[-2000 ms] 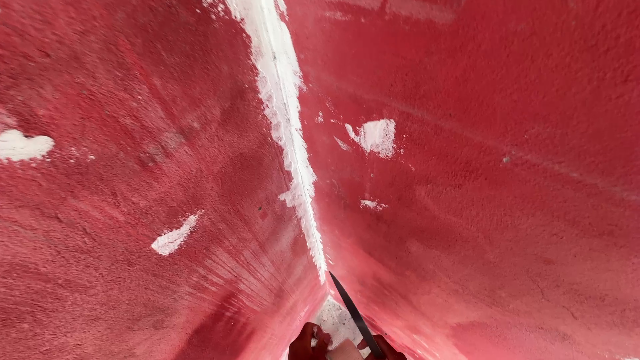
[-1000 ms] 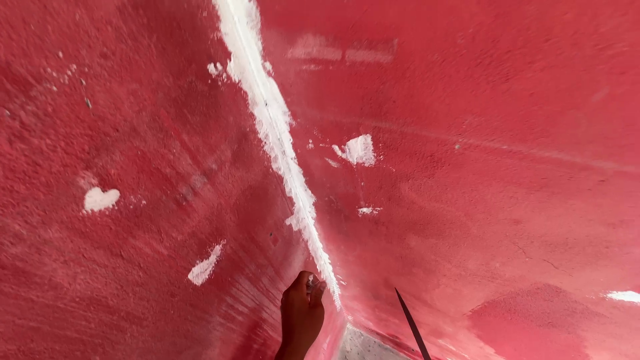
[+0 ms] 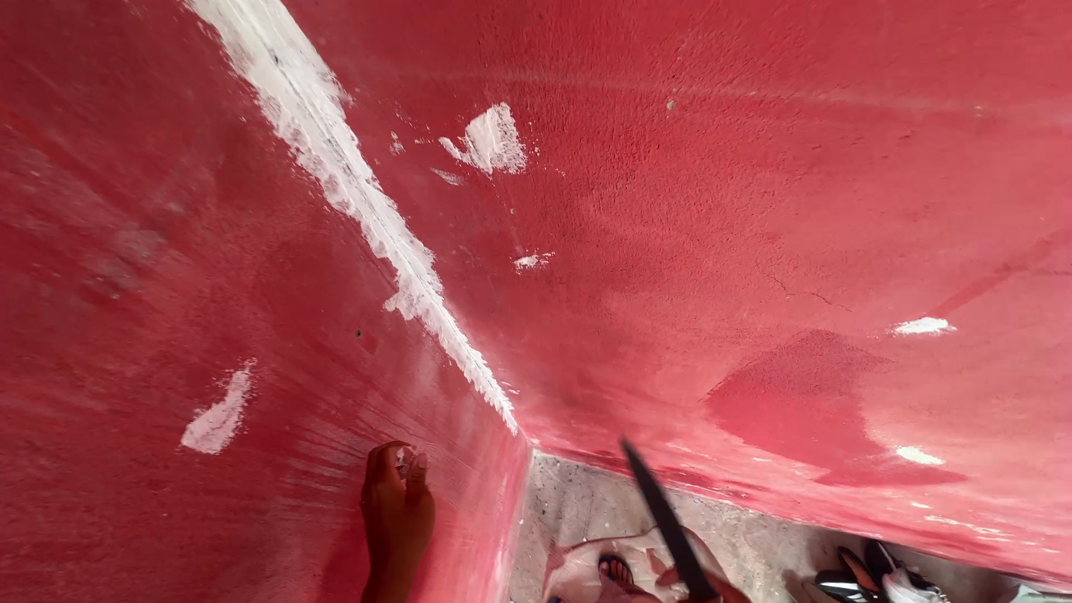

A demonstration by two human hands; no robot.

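Observation:
My left hand (image 3: 398, 502) is at the left red wall, low in the view, its fingers curled around a small pale lump that I cannot identify. In my right hand (image 3: 720, 589), at the bottom edge, is a long dark blade (image 3: 666, 512), its tip pointing up and left in front of the floor and the right wall's foot. Most of the right hand is cut off by the frame. A strip of white filler (image 3: 368, 201) runs down the corner between the two red walls, ending just above the floor.
White filler patches mark the left wall (image 3: 219, 414) and the right wall (image 3: 494, 141). Below lies a speckled grey floor (image 3: 561, 494), with a sandalled foot (image 3: 615, 569) on a pale sheet (image 3: 578, 557). Several shoes (image 3: 863, 578) stand by the right wall's foot.
My hands, close together two seconds ago, are now apart, the left at the left wall and the blade to the right. The view has shifted, bringing the foot and shoes into sight.

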